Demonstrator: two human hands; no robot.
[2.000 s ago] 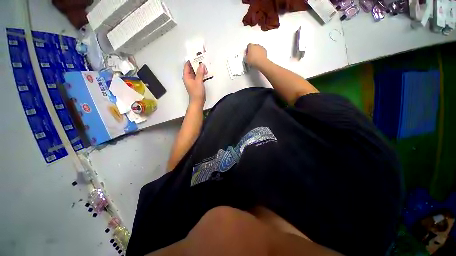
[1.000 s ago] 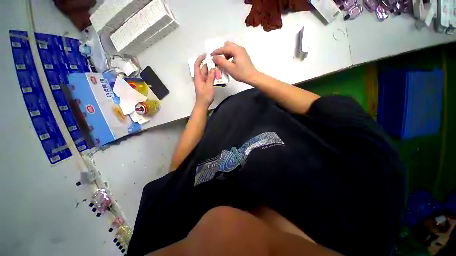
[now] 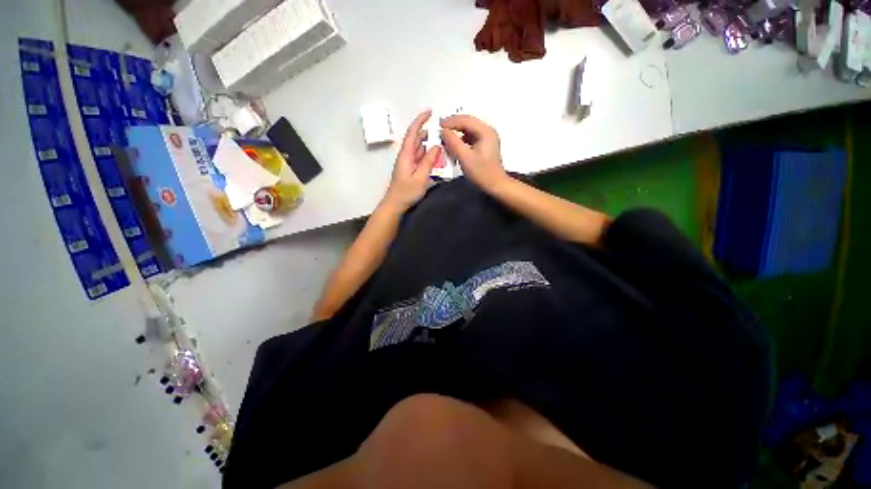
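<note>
My left hand (image 3: 416,167) and my right hand (image 3: 474,147) are close together near the table's front edge. Between them they hold a small white carton with a pink-red mark (image 3: 439,161), partly hidden by the fingers. Another small white carton (image 3: 377,125) lies on the table left of my hands. A narrow carton (image 3: 580,89) stands to the right of my hands, a little apart from them.
Long white boxes (image 3: 277,48) lie at the back left. A black phone-like rectangle (image 3: 294,150), a yellow can (image 3: 279,198) and a light blue carton (image 3: 181,196) are at left. A dark red cloth (image 3: 514,29) and purple bottles (image 3: 733,34) lie at the far right.
My right hand has come from the right to meet my left. Both hands have then shifted slightly right and nearer my body with a carton, leaving a white carton on the table at left.
</note>
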